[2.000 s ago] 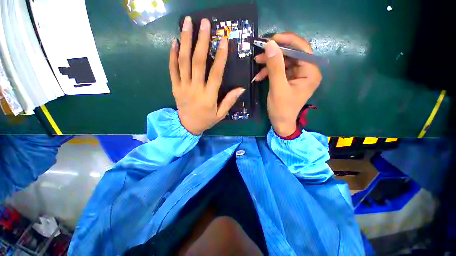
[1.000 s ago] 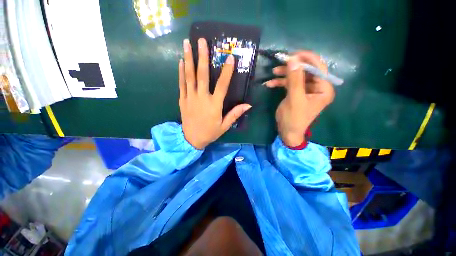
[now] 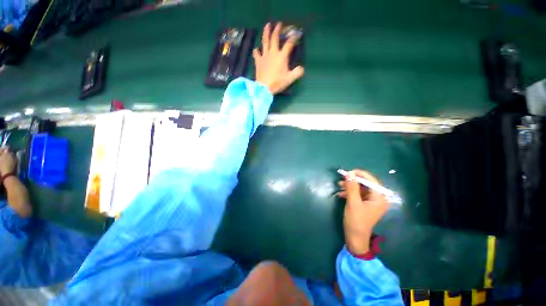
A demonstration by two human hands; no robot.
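My left hand point(image 3: 277, 63) reaches far forward past the white strip, fingers spread, over a phone in a black phone tray point(image 3: 294, 43) that it mostly covers; whether it grips the tray is hidden. Another open phone point(image 3: 225, 57) in a black tray lies just left of it, with silver parts and an orange strip. My right hand point(image 3: 365, 209) holds the tweezers point(image 3: 372, 186) above the green mat, away from any phone. A white release liner sheet point(image 3: 169, 146) with a black adhesive piece point(image 3: 185, 121) lies left, partly behind my left sleeve.
A stack of liner sheets point(image 3: 115, 161) and a blue parts bin point(image 3: 49, 159) are at left, beside a neighbouring worker's hand point(image 3: 7, 162). More phones in trays lie far left point(image 3: 94, 73) and far right point(image 3: 503, 70). Stacked black trays point(image 3: 473, 179) stand at right. A white strip point(image 3: 359, 123) crosses behind the mat.
The view has shifted forward. My left hand has moved from the phone on the mat to the area beyond the white strip. My right hand still holds the tweezers, now apart from the phone.
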